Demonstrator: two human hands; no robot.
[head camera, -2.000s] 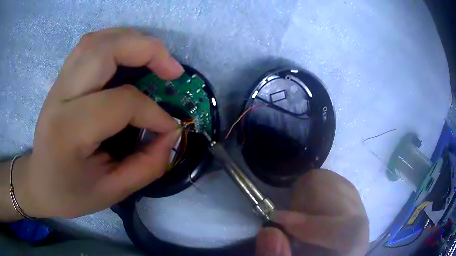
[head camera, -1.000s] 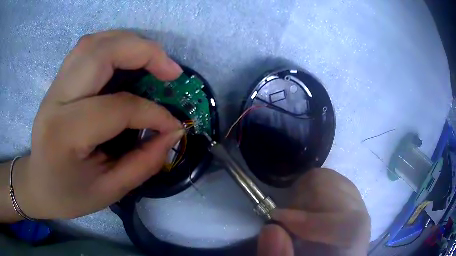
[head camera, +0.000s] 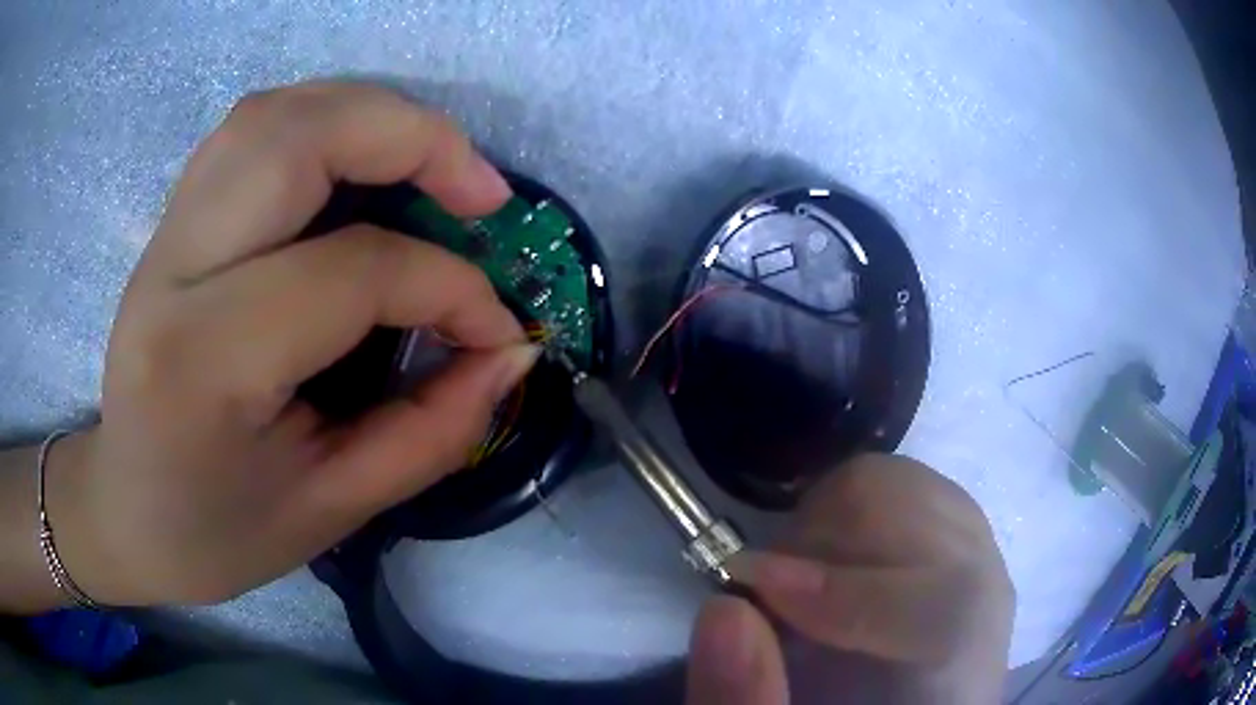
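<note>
My left hand (head camera: 310, 338) pinches thin lead wires (head camera: 535, 333) between thumb and forefinger at the lower edge of the green circuit board (head camera: 544, 262). The board sits in the open black ear cup (head camera: 572, 441), partly hidden by my hand. My right hand (head camera: 882, 592) holds the soldering iron (head camera: 654, 475), its tip at the board's lower edge beside the pinched wires. The other ear cup (head camera: 785, 372), glossy black and open, lies to the right, with a thin reddish wire (head camera: 671, 324) coming out over its left rim.
The headband (head camera: 427, 658) curves along the bottom. A green solder spool (head camera: 1136, 438) with a loose strand of solder wire (head camera: 1050, 369) is at the right. A blue tray (head camera: 1102, 647) is at the far lower right. White foam sheet (head camera: 620, 83) lies underneath.
My left hand, the iron tip and both ear cups have shifted slightly; the left fingertips moved a little right. The iron's barrel end moved slightly left and up. The wires are still pinched.
</note>
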